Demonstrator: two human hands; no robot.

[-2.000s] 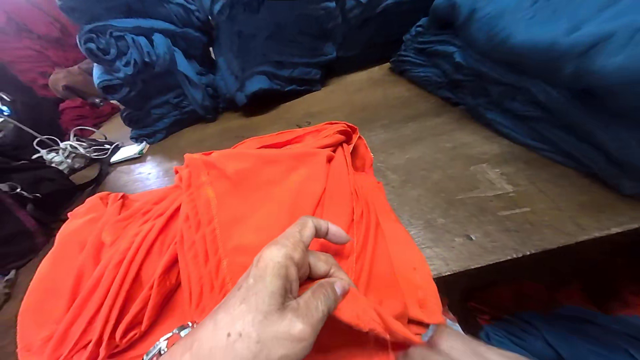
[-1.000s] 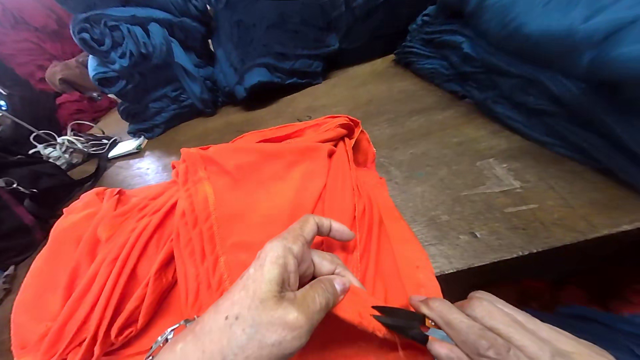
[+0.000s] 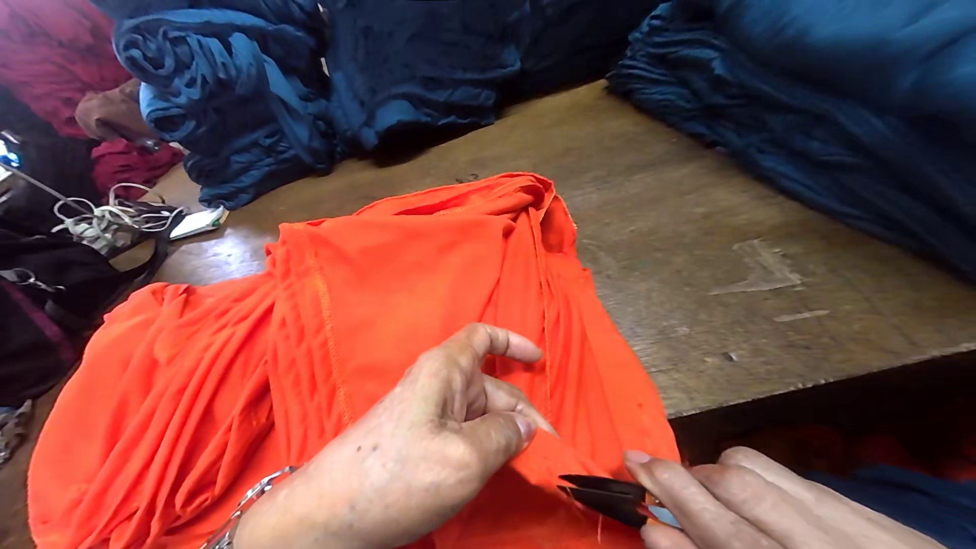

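Note:
Orange fabric (image 3: 412, 274) lies in gathered folds over the wooden table and down its near side, with a stitched seam on its left part. My left hand (image 3: 435, 435), a metal bracelet on its wrist, pinches a piece of the fabric between thumb and fingers, its index finger bent above. My right hand (image 3: 747, 496), at the lower right, holds small thread snips (image 3: 610, 496). Their dark blades point left, slightly apart, just over the fabric and to the right of my left fingertips. A loose thread hangs below the blades.
Rolled and stacked blue fabric (image 3: 236, 91) stands at the back left, and a large blue pile (image 3: 823, 130) at the back right. White cables (image 3: 107, 221) and a dark bag (image 3: 69, 305) are at the left. The wooden table's (image 3: 686, 267) front edge runs at the right, with blue cloth below.
Two seconds ago my right hand was low at the frame's bottom edge; it has since come up and to the right, bringing the snips' blades into view. My left hand keeps its pinch.

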